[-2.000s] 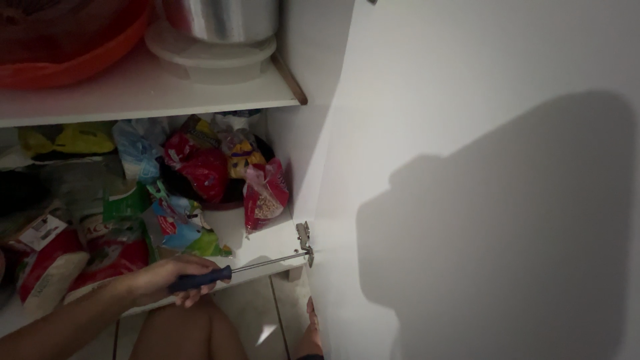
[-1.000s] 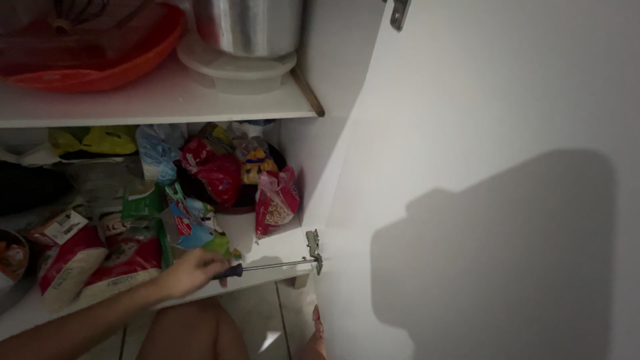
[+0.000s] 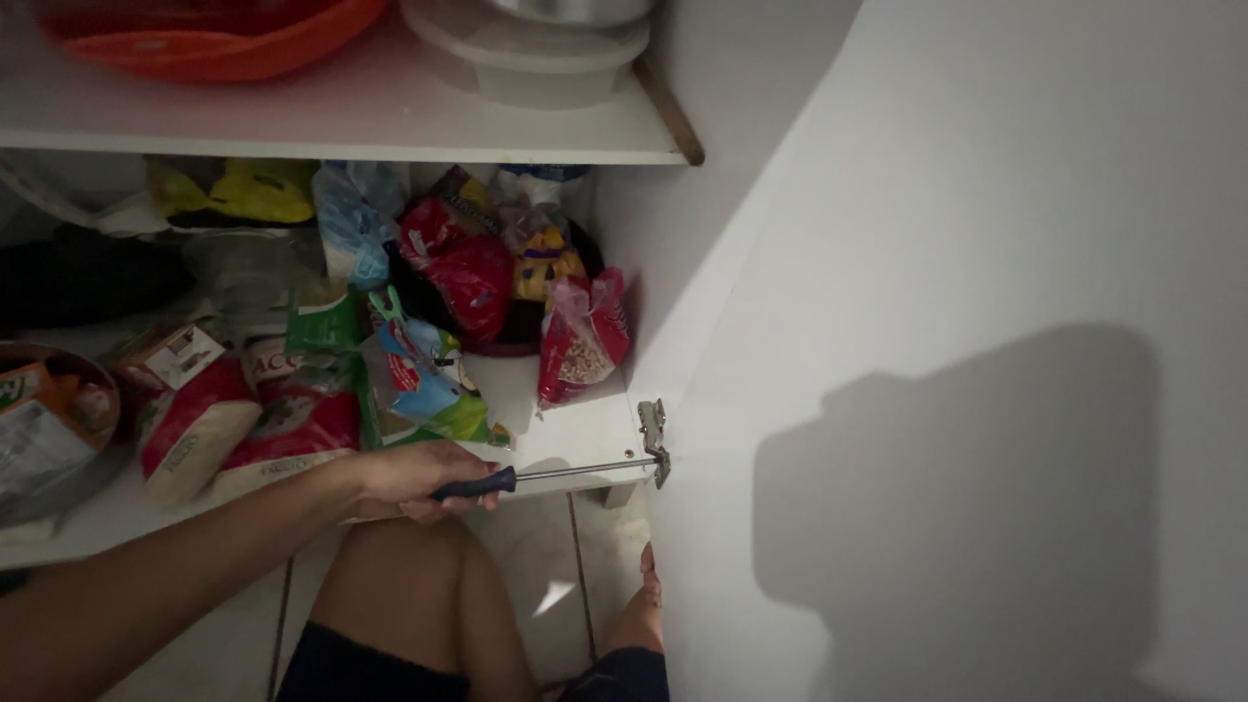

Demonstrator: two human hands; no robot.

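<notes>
My left hand (image 3: 434,480) reaches in from the lower left and is closed around the dark blue handle of a screwdriver (image 3: 585,471). The screwdriver's shaft points right, roughly level, with its tip at the metal cabinet hinge (image 3: 655,439). This hinge sits at the lower front corner of the cabinet, between its side wall and the large white door (image 3: 936,253). Whether the tip is seated in a screw is too small to tell. My right hand is not in view.
Bags of food, among them a red bag (image 3: 585,341) near the hinge, crowd the lower shelf (image 3: 575,429). Above, the upper shelf (image 3: 341,127) holds a red plastic basin (image 3: 224,54) and a lidded container (image 3: 546,58). My bent legs (image 3: 400,595) are below, over the tiled floor (image 3: 526,556).
My left hand's grip on the screwdriver handle has shifted between frames, while the tip has stayed at the hinge. The view has moved somewhat.
</notes>
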